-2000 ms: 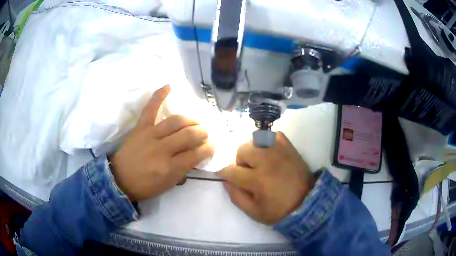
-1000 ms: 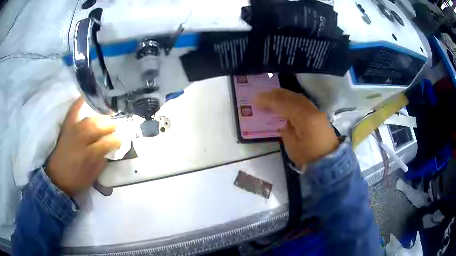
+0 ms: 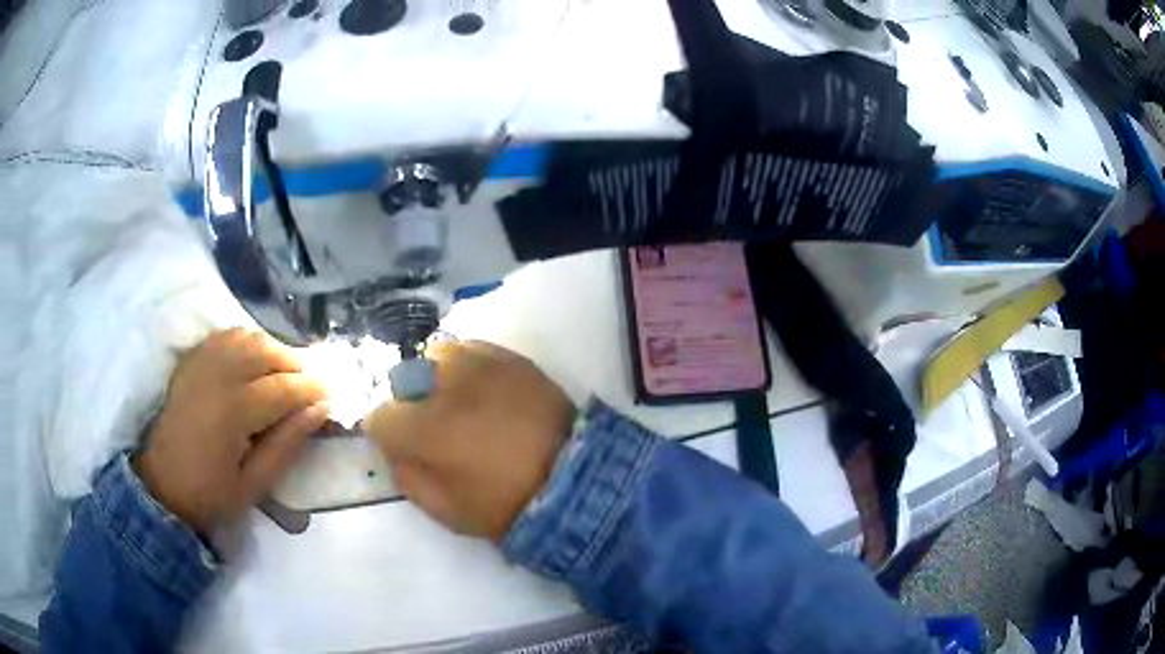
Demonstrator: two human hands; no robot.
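The white padded garment panel (image 3: 128,256) covers the left of the table and runs to the needle area of the white sewing machine (image 3: 562,77). My left hand (image 3: 236,428) lies on the panel's edge left of the needle, fingers bent and pressing it. My right hand (image 3: 479,434) is just right of the needle, below the presser parts, with its fingertips close to the left ones. Bright lamp glare and the machine head hide the needle point. I cannot tell whether the right fingers grip the fabric.
A smartphone (image 3: 696,319) with a lit pink screen lies right of the needle. Black labels with white print (image 3: 754,192) drape over the machine arm. Dark tapes (image 3: 818,345) hang beside the phone. A yellow strip (image 3: 990,345) and white scraps lie at the right edge.
My right hand has left the phone screen and come back left beside the needle. The phone screen content has shifted. My left hand stays at the panel edge. The view moved right from the earliest frame.
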